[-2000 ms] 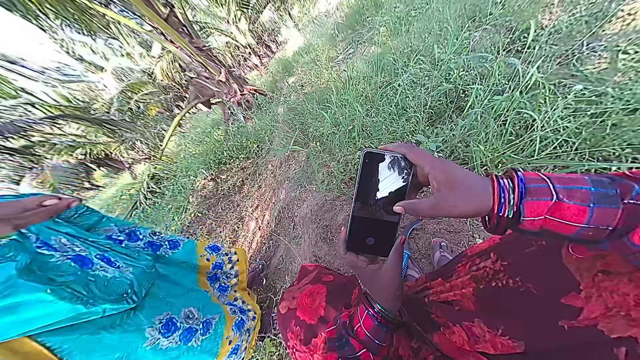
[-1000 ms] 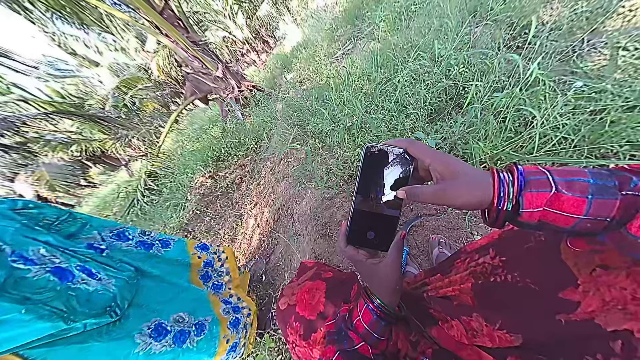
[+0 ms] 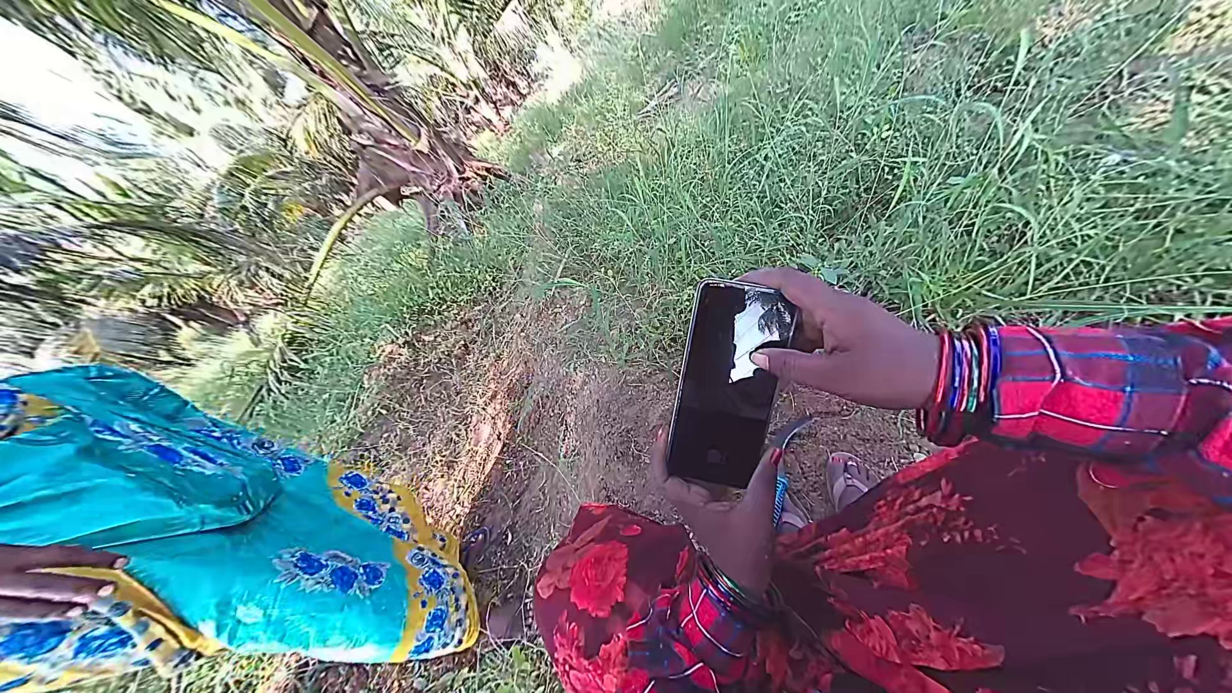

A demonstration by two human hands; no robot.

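A dark smartphone (image 3: 731, 385) is held between both my hands, its glossy screen reflecting bright sky and palm leaves. My left hand (image 3: 727, 520) grips its lower end from below. My right hand (image 3: 847, 346), with colourful bangles at the wrist, holds the upper right edge, the thumb over the screen. Just beside my left hand are a curved metal blade (image 3: 793, 430) and a blue handle (image 3: 781, 499), which look like one sickle; whether my left hand also holds it cannot be told.
At the left stands another person in a turquoise skirt (image 3: 241, 539); that person's hand (image 3: 58, 577) is at the left edge. Below are dirt ground (image 3: 577, 423) and sandalled feet (image 3: 847, 479). Tall grass (image 3: 866, 173) and a palm trunk (image 3: 385, 125) lie beyond.
My right thumb has shifted over the phone screen, and both hands have kept hold of the phone. The other person's hand, out of view a second ago, shows at the left edge.
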